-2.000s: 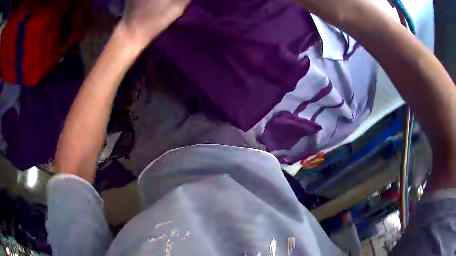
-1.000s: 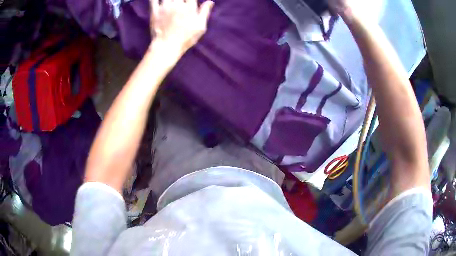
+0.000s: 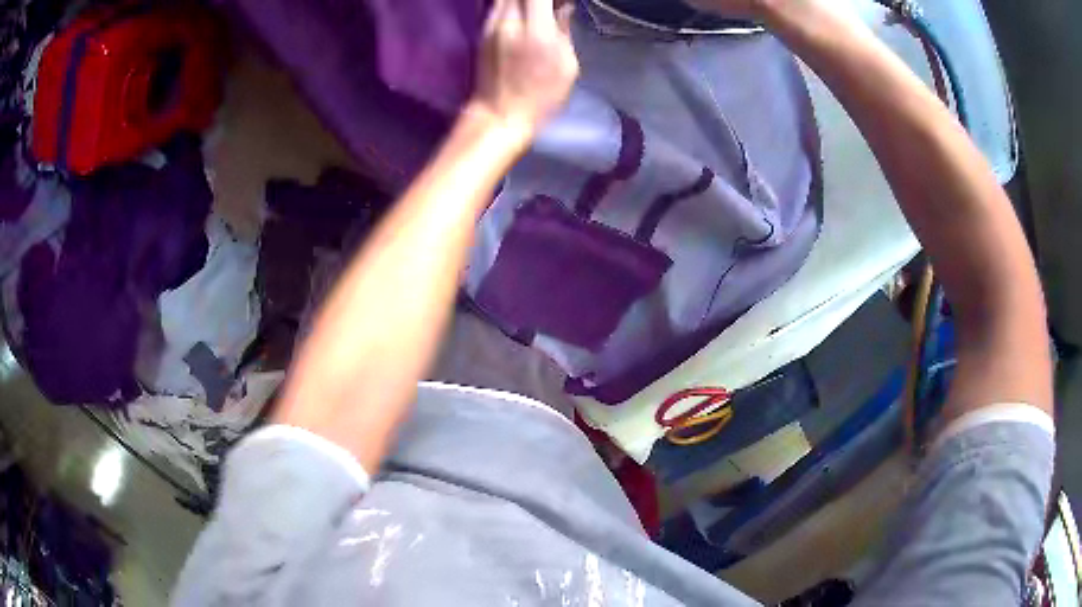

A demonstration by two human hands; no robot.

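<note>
The garment panel's purple cloth (image 3: 427, 53) lies folded over at the top centre. Its pale lilac interfacing side (image 3: 700, 131) faces up to the right, with a purple pocket patch (image 3: 575, 273) and two narrow purple strips. My left hand (image 3: 526, 65) is at the fold of the purple cloth; its fingertips are near the top edge, and whether they pinch the cloth is unclear. My right hand (image 3: 742, 7) is cut off by the top edge. A dark, curved-edged thing (image 3: 664, 12), perhaps the iron, shows beside it, mostly out of view.
Red and yellow-orange scissor handles (image 3: 694, 415) lie at the near corner of the whitish table (image 3: 819, 308). A blue hose (image 3: 955, 59) runs at the upper right, a tan line (image 3: 920, 344) below. A red bundle (image 3: 113, 95) and purple scraps (image 3: 113, 273) are at left.
The purple cloth has shifted up and left, uncovering more interfacing. My left hand has moved right relative to the view. The pocket patch and scissors now appear further left.
</note>
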